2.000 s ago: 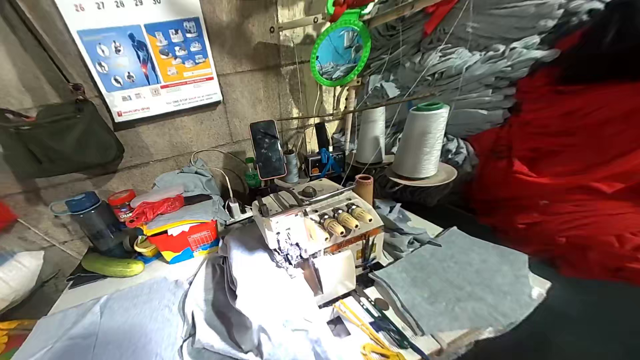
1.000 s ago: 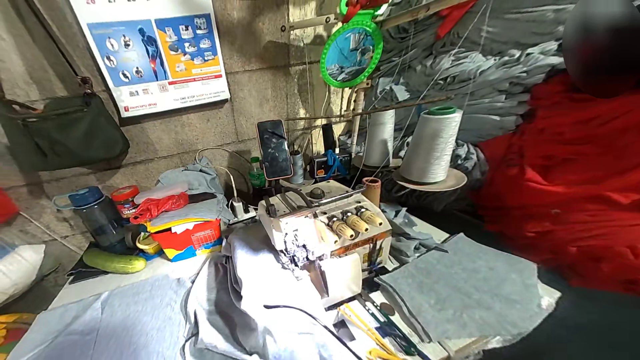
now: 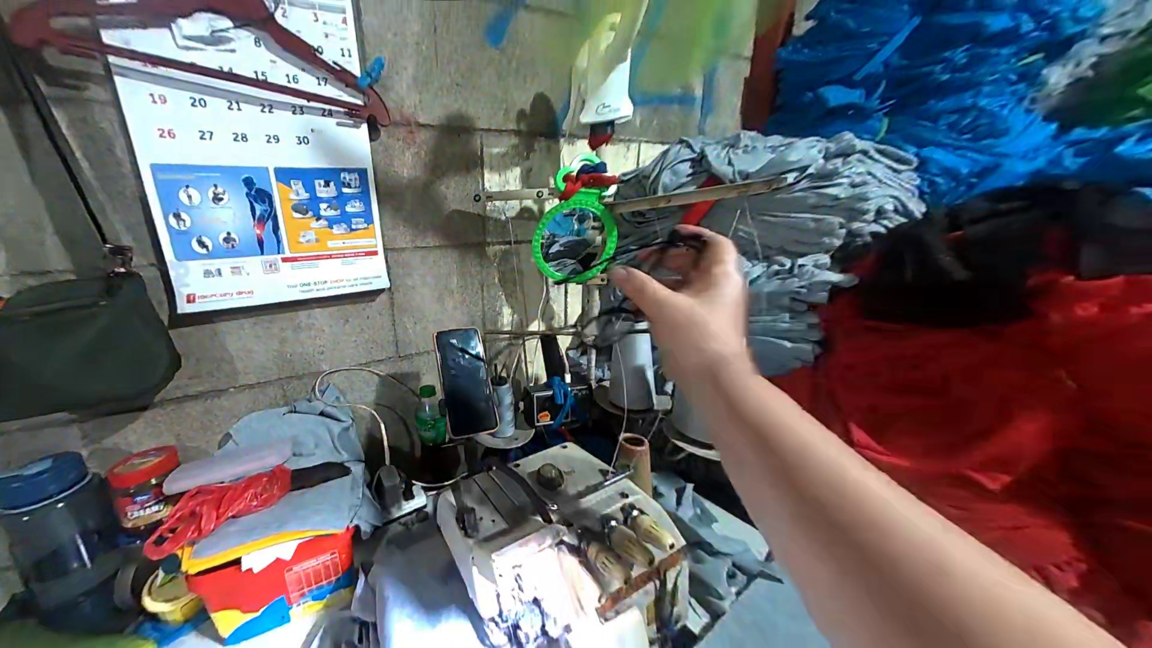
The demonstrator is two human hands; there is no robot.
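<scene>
My right hand (image 3: 693, 297) reaches up from the lower right, fingers curled round a thin, dark, blurred item that looks like a pair of eyeglasses (image 3: 616, 326). It is just right of a round green-framed mirror (image 3: 576, 241) hanging from a wooden bar. Below stands an overlock sewing machine (image 3: 558, 540) with several tension dials, its front brightly lit. A smartphone (image 3: 466, 382) is propped upright behind it. White thread cones (image 3: 633, 367) stand partly hidden behind my hand and arm. My left hand is out of view.
A calendar (image 3: 261, 207) and dark bag (image 3: 85, 346) hang on the block wall. At left are a blue-lidded jug (image 3: 54, 540), a red-lidded jar (image 3: 144, 486) and a colourful container (image 3: 274, 585) topped with cloth. Grey, blue and red fabric piles (image 3: 972, 432) fill the right.
My right hand has come into view, raised beside the mirror with the dark item in it. The view has tilted up, showing the blue fabric and a hanger.
</scene>
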